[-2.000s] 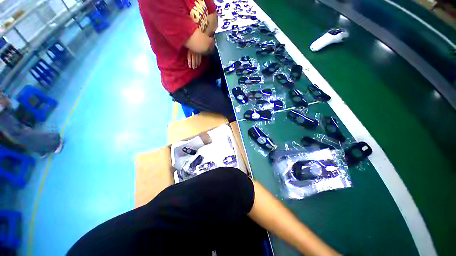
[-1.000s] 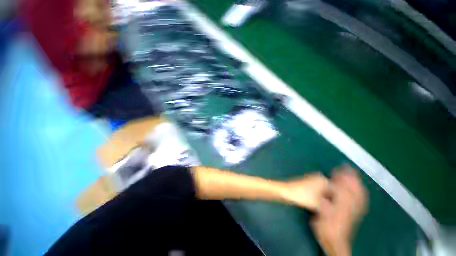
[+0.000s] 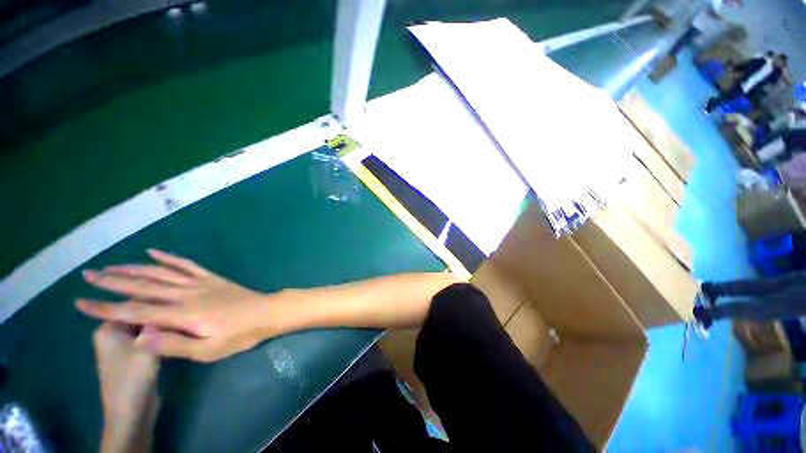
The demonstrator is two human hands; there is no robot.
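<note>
My right hand [image 3: 199, 310] is stretched over the dark green bench top [image 3: 256, 221], palm down, fingers apart, with nothing seen in it. My left hand [image 3: 128, 367] comes up from the lower left and touches the underside of the right hand's fingers. The left fingers are partly hidden, so their grip cannot be told. A shiny clear-bagged item [image 3: 19, 432] is cut off at the lower left corner. A piece of clear film [image 3: 336, 177] lies near the bench's far edge.
Large white sheets [image 3: 530, 106] lie at the bench end beside a yellow-black strip [image 3: 415, 212]. An open brown carton [image 3: 583, 354] stands beside my right arm. A white post [image 3: 355, 66] rises from the white edge strip [image 3: 221, 168]. A person's legs [image 3: 751, 292] show at right.
The view has swung right, from the bagged black items and seated coworker to the bench end. My hands, earlier together and blurred, still touch; the right hand's fingers are now spread.
</note>
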